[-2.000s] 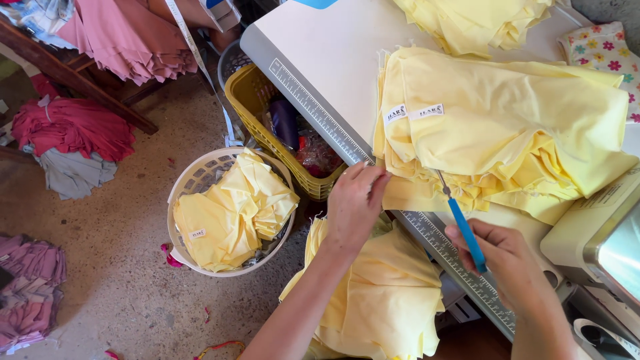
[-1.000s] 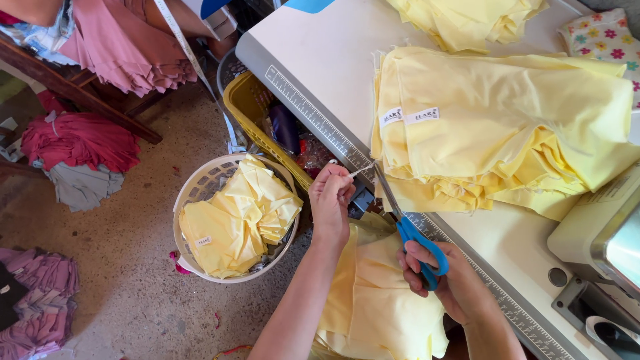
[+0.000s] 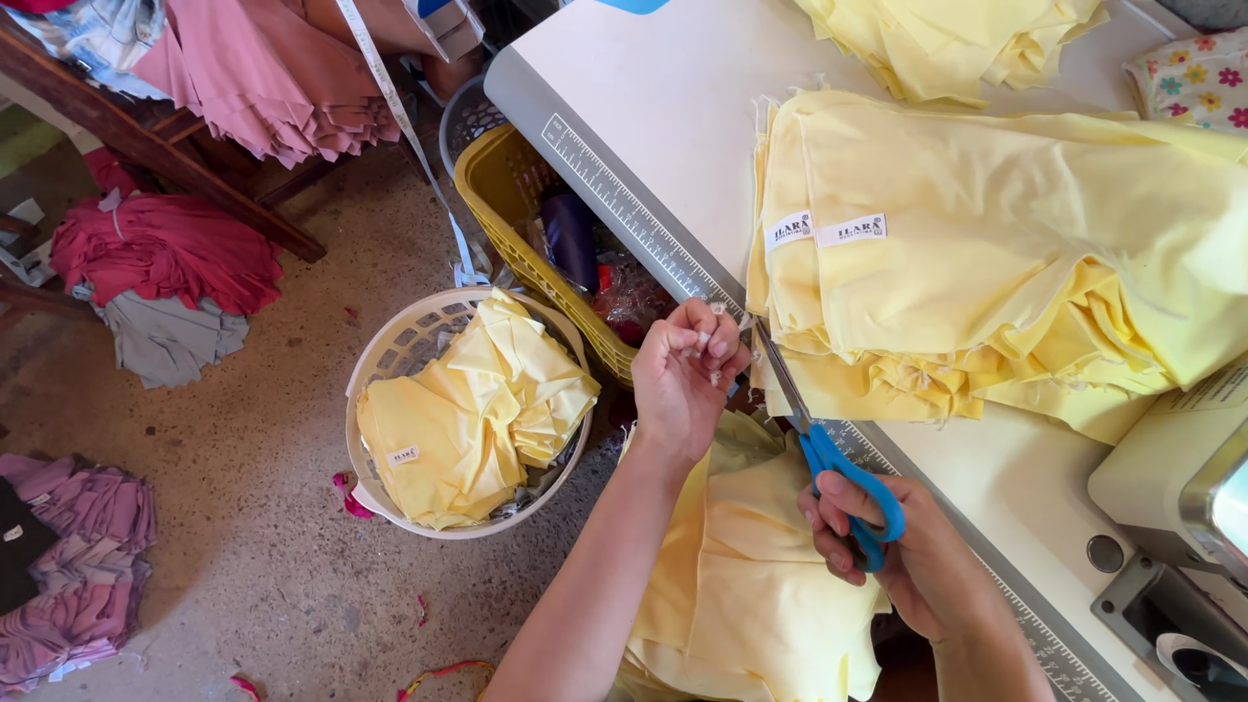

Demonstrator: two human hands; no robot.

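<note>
A stack of yellow fabric pieces [image 3: 975, 214] with white labels lies on the sewing machine table [image 3: 624, 88], loose threads along its edges. My right hand [image 3: 877, 536] holds blue-handled scissors [image 3: 829, 458] by the loops, their blades pointing up-left at the stack's lower left corner. Just left of the blade tips is my left hand [image 3: 687, 375], palm up with fingers curled, small white thread bits [image 3: 704, 338] on its fingertips. More yellow fabric [image 3: 760, 575] hangs or rests below the table edge, beneath my forearms.
A white plastic basket [image 3: 366, 390] with yellow pieces stands on the floor, beside a mustard basket [image 3: 546, 283] holding a dark object. A sewing machine [image 3: 1185, 478] is at the right. Another yellow pile [image 3: 955, 44] lies at the back. Pink, red and purple fabric piles are left.
My left hand has moved from the edge of the yellow stack to just beyond the table edge. The scissors were low over the stack's front edge and now point at its left corner.
</note>
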